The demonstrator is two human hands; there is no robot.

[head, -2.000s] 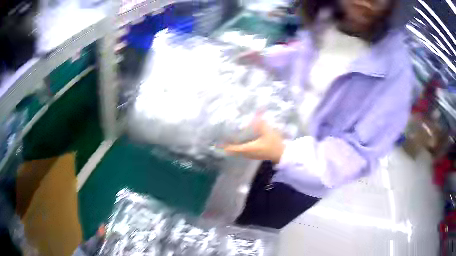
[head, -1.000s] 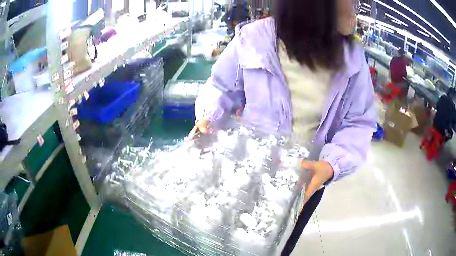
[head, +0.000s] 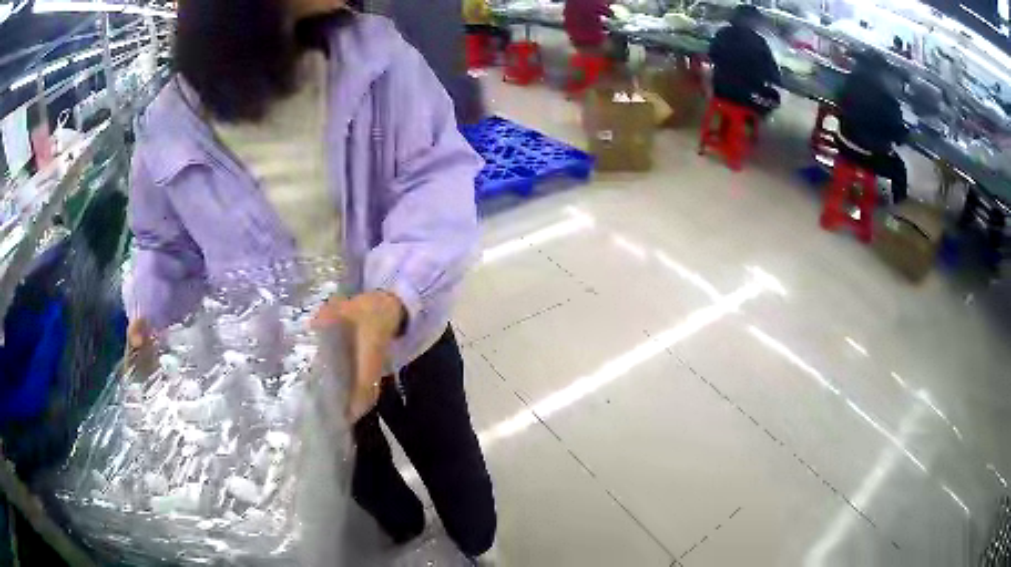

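Observation:
A stack of clear blister trays (head: 316,487) stands at the lower left, cut off by the bottom edge. White rod-and-head parts (head: 211,410) lie in the pockets of the top tray. A person in a lilac jacket stands behind the stack and has both hands at its sides. Neither my left hand nor my right hand shows. Whether they touch the stack below the picture's edge cannot be seen.
A blue pallet (head: 527,161) lies on the pale tiled floor beyond the person. Cardboard cartons (head: 619,133) stand beside it. Seated workers on red stools (head: 729,131) line a long bench at the back right. A blue bin (head: 31,343) shows at the left edge.
The view has swung right, showing more of the aisle. The person and the tray stack now appear farther left in the picture. The person still holds the stack.

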